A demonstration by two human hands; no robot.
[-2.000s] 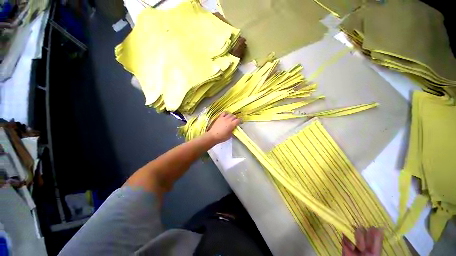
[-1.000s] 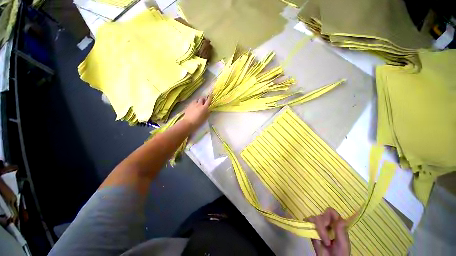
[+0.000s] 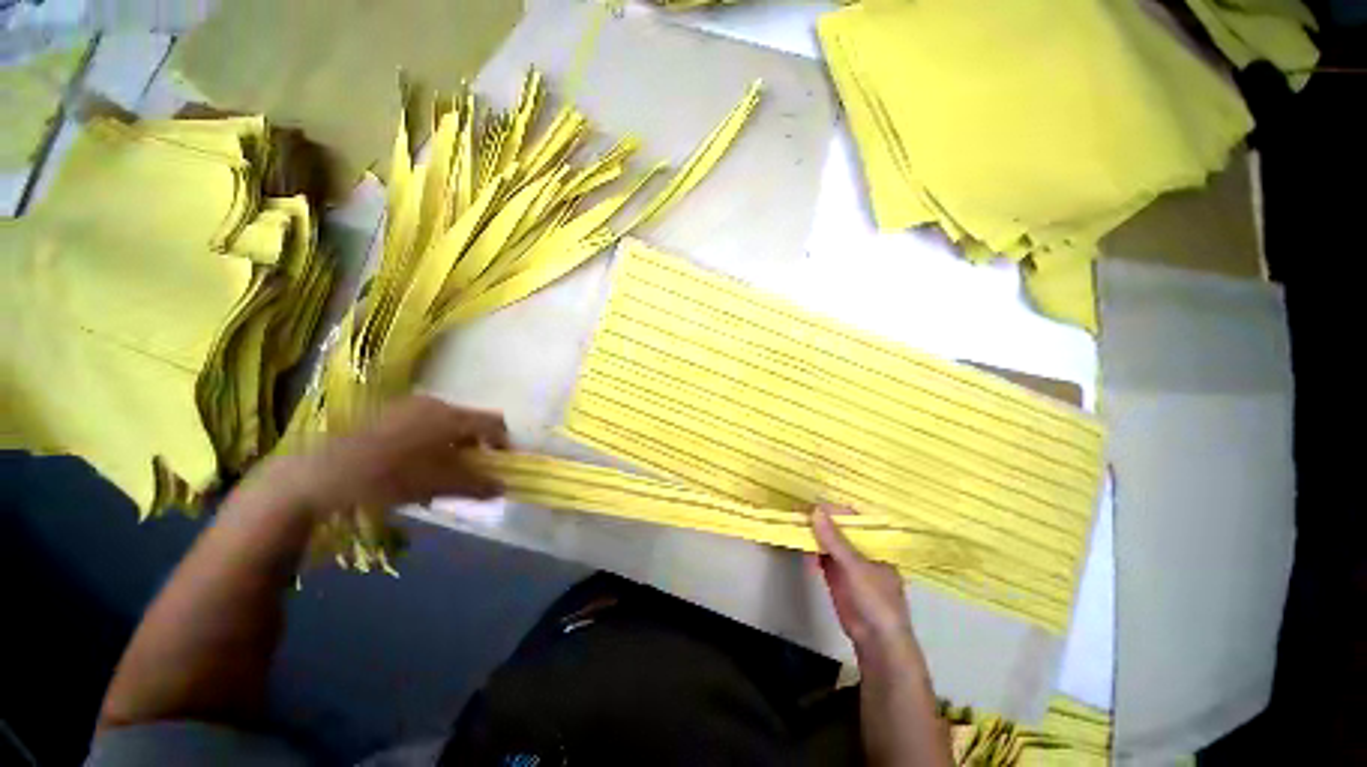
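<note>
Several narrow yellow strips stretch together along the near edge of the row of laid strips, which lies flat on the pale grey board. My left hand is slightly blurred and grips their left end. My right hand holds them farther right, between thumb and fingers, over the row's near edge. The strip bundle fans out on the board behind my left hand, its gathered end partly hidden by my left hand and arm.
A stack of yellow panels stands at the left, another at the upper right. An olive-tan panel lies at the back. A spare grey sheet is at the right. More folded yellow pieces show at the lower right.
The view has swung right. My left hand has left the strip bundle and now holds the strips' left end. The held strips, looped a second ago, are now drawn nearly straight beside the row.
</note>
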